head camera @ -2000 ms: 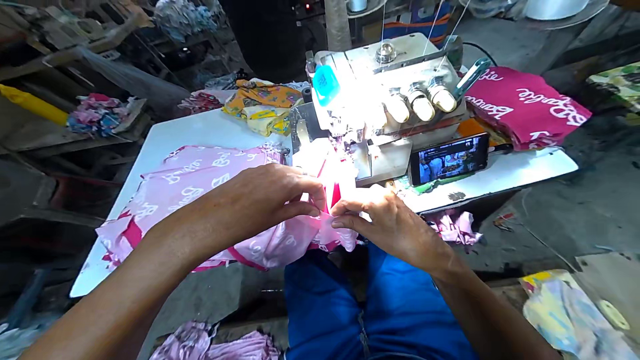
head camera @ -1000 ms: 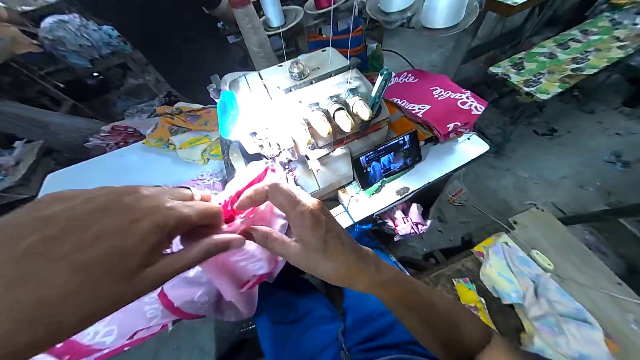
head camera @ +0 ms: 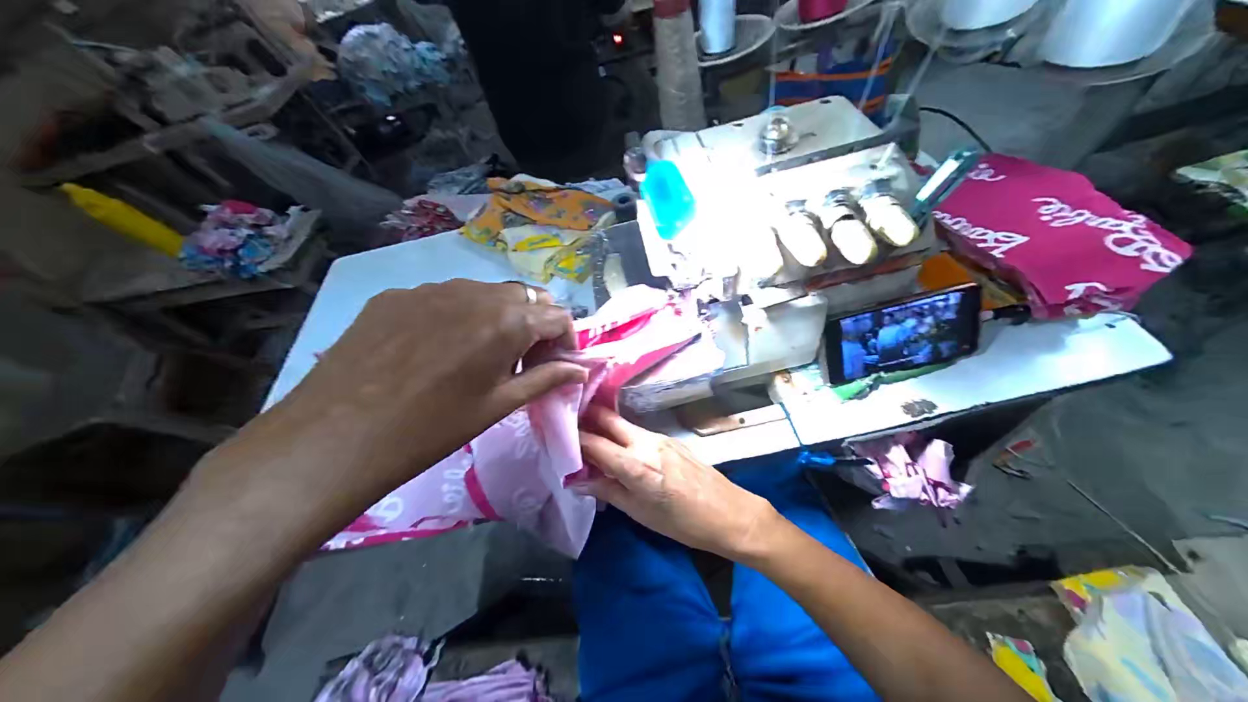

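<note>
A light pink printed fabric piece with darker pink edging [head camera: 526, 478] hangs over the near edge of the white table. My left hand [head camera: 468, 361], with a ring on one finger, pinches its upper folds between thumb and fingers. Just below and to the right, my right hand [head camera: 673, 487] holds the same fabric, some of its fingertips hidden in the folds. The fabric's far end lies at the needle area of an overlock sewing machine [head camera: 819, 214], where a bright lamp washes out detail.
A phone [head camera: 905, 333] leans against the machine's right side. Dark pink printed fabric [head camera: 1063, 234] lies behind it. Orange and yellow cloth [head camera: 541, 224] sits at the table's back left. Thread cones [head camera: 717, 24] stand behind. Pink scraps [head camera: 916, 473] hang below the table edge.
The fabric was bunched up between my hands a second ago; now it stretches to the machine. My right hand has moved below my left. The view has swung back left.
</note>
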